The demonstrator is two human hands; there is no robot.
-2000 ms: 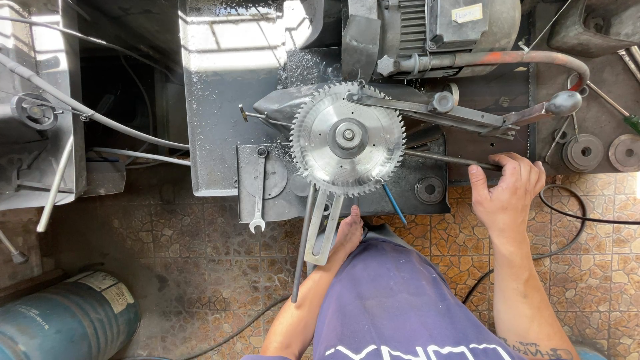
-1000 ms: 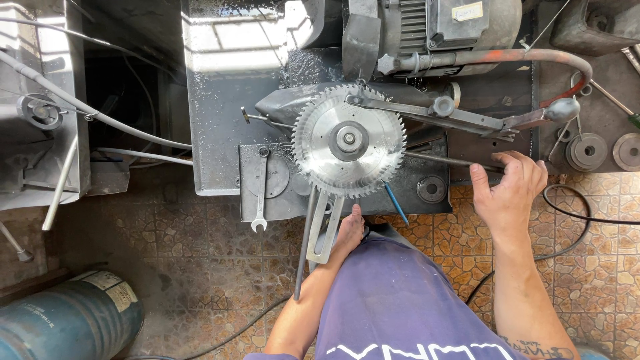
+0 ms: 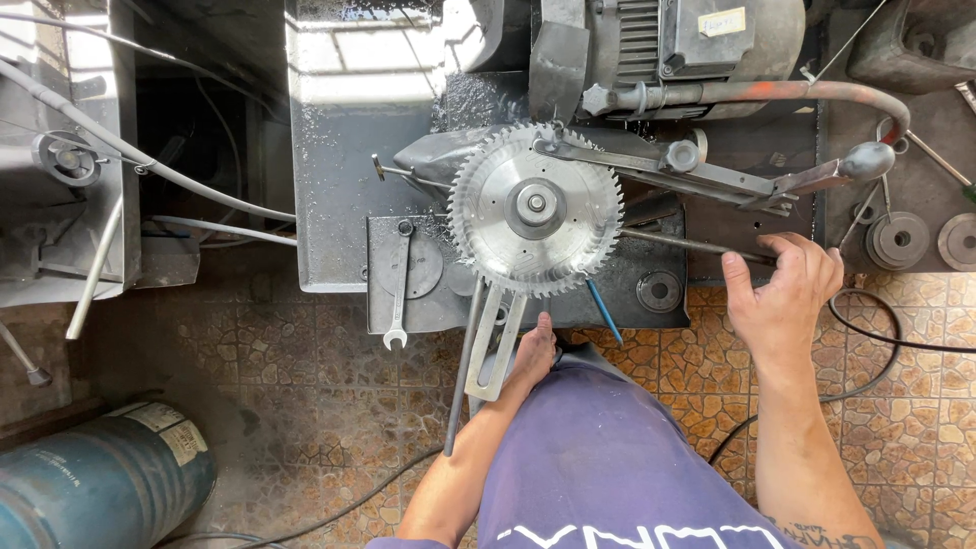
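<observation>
A circular saw blade [image 3: 488, 206] lies flat on a hub with a central nut, on the grinding machine. Below its front edge is my left hand [image 3: 537, 347], thumb raised, fingers partly hidden; its grip cannot be made out. A slotted metal bracket [image 3: 499, 343] and a dark rod [image 3: 463, 374] extend beside that hand. On the right, my right hand [image 3: 789, 286] has its fingers curled at the end of a metal rod lever [image 3: 694, 242], thumb apart from the fingers. A metal arm [image 3: 610, 156] reaches over the blade's upper right.
An open-end wrench [image 3: 400, 290] lies on the metal plate left of the blade. An electric motor [image 3: 701, 46] stands behind. Round metal flanges [image 3: 900, 240] lie at right. A blue drum [image 3: 99, 473] is lower left, and a black cable [image 3: 877, 381] runs over the tiled floor.
</observation>
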